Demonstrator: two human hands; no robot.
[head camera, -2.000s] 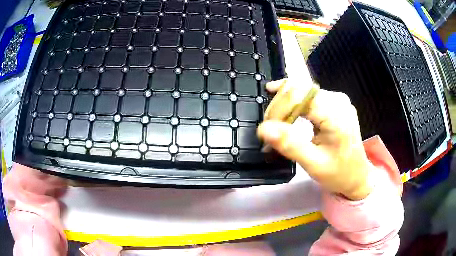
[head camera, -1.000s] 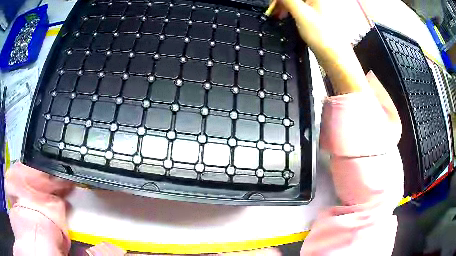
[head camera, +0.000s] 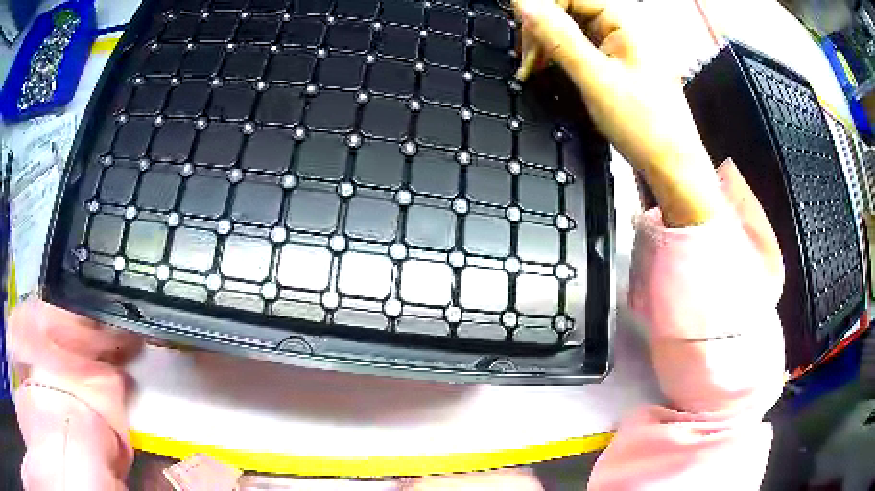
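Observation:
A black blister tray (head camera: 317, 206) lies in front of me, its grid crossings dotted with small silvery parts (head camera: 398, 250). My right hand (head camera: 585, 48) is over the tray's upper right part, bare, with a pink sleeve. It holds a thin tan tool (head camera: 524, 69), mostly hidden by the fingers, whose tip is at a crossing near the right side. My left hand is hidden under or behind the tray's lower left corner; the pink sleeve (head camera: 72, 403) and a blurred bit of wrist show there.
A blue bin (head camera: 48, 58) of loose silvery parts is at the upper left. A printed paper sheet (head camera: 38, 182) lies left of the tray. A tray stack (head camera: 796, 182) stands at the right. Yellow tape (head camera: 374, 461) runs along the bench's front edge.
My right hand moved from the tray's right side to its top right, then slightly down toward me. The tray shifted right in view, then slightly up. The left sleeve stays about where it was.

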